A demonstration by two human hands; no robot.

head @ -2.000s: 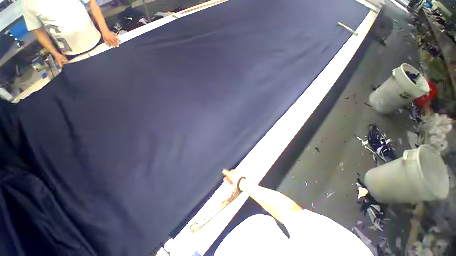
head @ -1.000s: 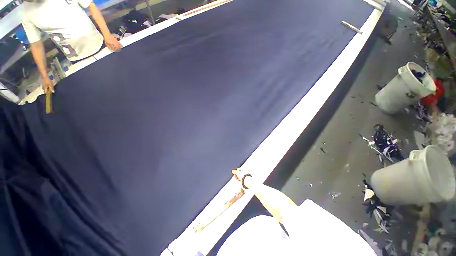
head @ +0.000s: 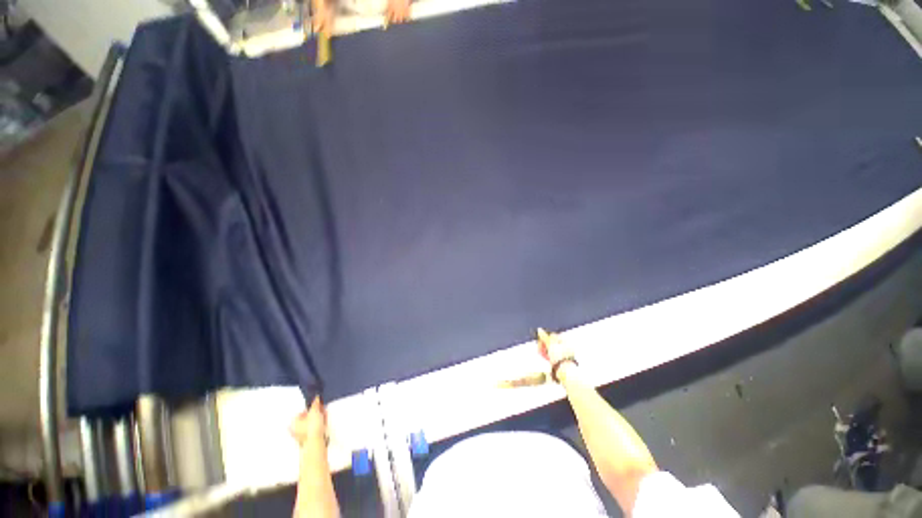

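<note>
Dark navy fabric (head: 485, 202) covers the long table, smooth over most of it and rumpled towards the left end. My left hand (head: 312, 423) is closed on the fabric's near edge, where folds gather to a point. My right hand (head: 550, 347) is at the near fabric edge further right, fingertips touching it; whether it pinches the cloth is unclear. A short yellowish strip (head: 522, 381) lies on the pale border beside my right hand.
Another person's hands (head: 397, 11) are at the far edge, one by a yellowish strip (head: 324, 49). A pale rail (head: 382, 435) with blue blocks (head: 361, 462) lies between my arms. Metal rollers (head: 122, 455) stand at the lower left. A bin (head: 844, 503) is at lower right.
The view has swung left, bringing the rollers and rail into sight. My left hand has come into view, holding the fabric edge. My right hand stays at the near edge.
</note>
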